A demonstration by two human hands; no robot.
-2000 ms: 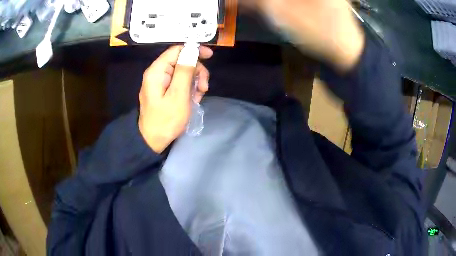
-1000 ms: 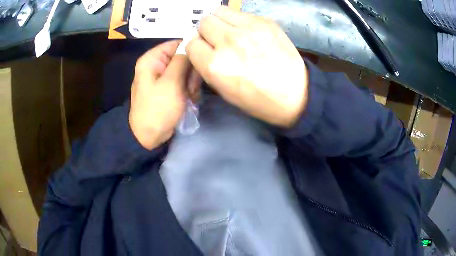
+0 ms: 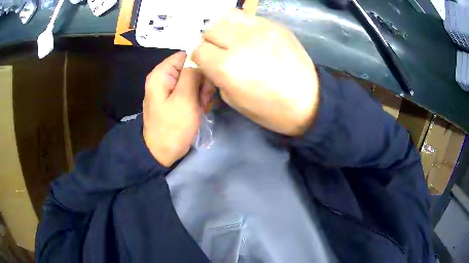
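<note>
A white socket housing [image 3: 169,23] with dark slots lies in the orange fixture [image 3: 125,23] at the top edge of the picture, partly cut off. My left hand [image 3: 172,110] is just below it, fingers closed on a white power cord end [image 3: 190,61]. Clear plastic [image 3: 204,134] trails below the left fingers. My right hand [image 3: 259,72] is bent over the housing's lower right corner, its fingertips at the cord end beside the left fingertips. What the right fingertips grip, if anything, is hidden.
A dark tool with a long handle [image 3: 383,46] lies on the dark green bench [image 3: 329,41] at right. Grey-white stacked housings [image 3: 457,31] stand at the far right. Bagged cords and a white cord end [image 3: 46,44] are at upper left. Brown cartons [image 3: 33,154] are below.
My right hand has come from the blurred position at upper right to the left hand and cord end, uncovering the dark tool. Over the last second both hands have barely moved.
</note>
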